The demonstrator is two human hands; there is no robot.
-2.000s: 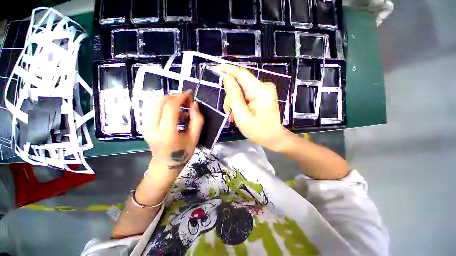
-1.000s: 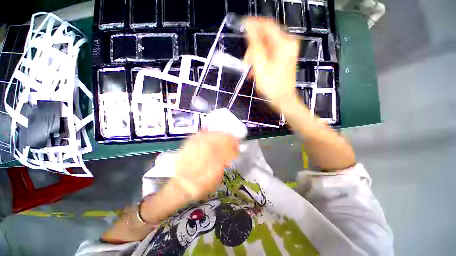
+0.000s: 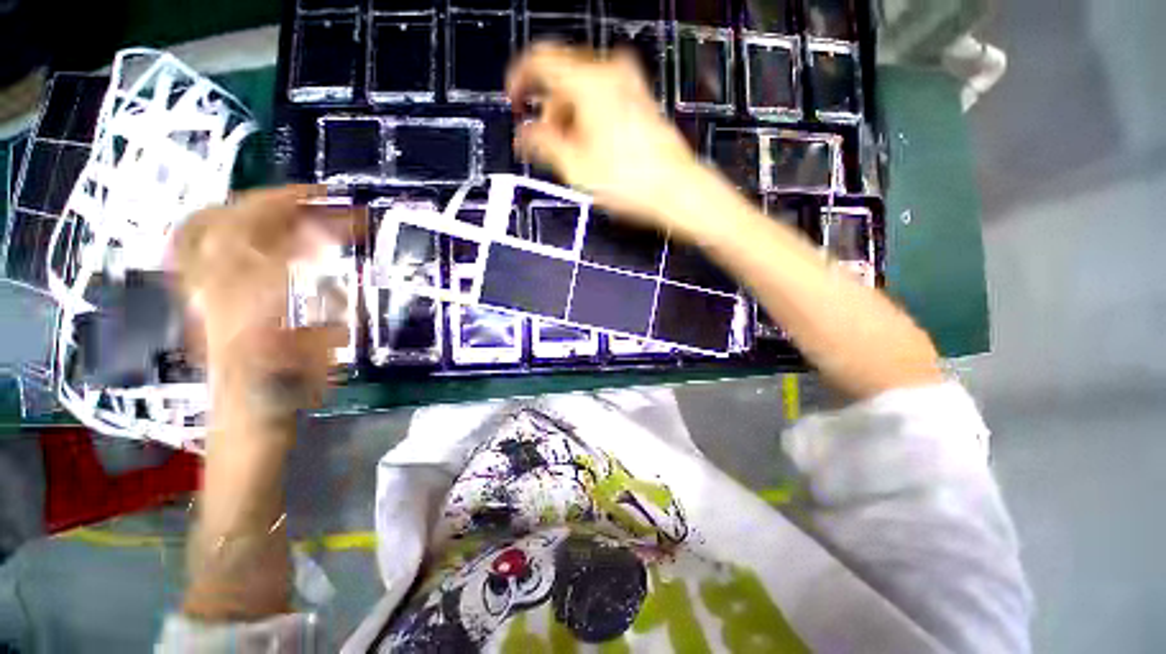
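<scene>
The black shiny blister tray point(image 3: 299, 128) holds rectangular silver-rimmed housings, one lying sideways in the middle row point(image 3: 435, 150). A die-cut adhesive sheet point(image 3: 614, 300) of black rectangles with white lines lies tilted across the tray's front row, its white waste matrix point(image 3: 416, 220) at its left end. My left hand point(image 3: 256, 288) is blurred, between the scrap pile and the tray's left front pockets; its fingers look spread, but whether it holds anything is unclear. My right hand point(image 3: 582, 115) is blurred above the tray's middle and back rows, fingers curled; what is in it cannot be told.
A tangled white scrap pile point(image 3: 134, 192) with grey pieces lies left of the tray, on black spare sheets point(image 3: 64, 147). The green bench top point(image 3: 927, 256) shows at the right. A red object point(image 3: 115, 479) stands below the bench at left.
My left hand has moved left from in front of the tray to beside the scrap pile. My right hand has moved left over the tray. The silver-rimmed piece lifted over the sheet no longer shows there.
</scene>
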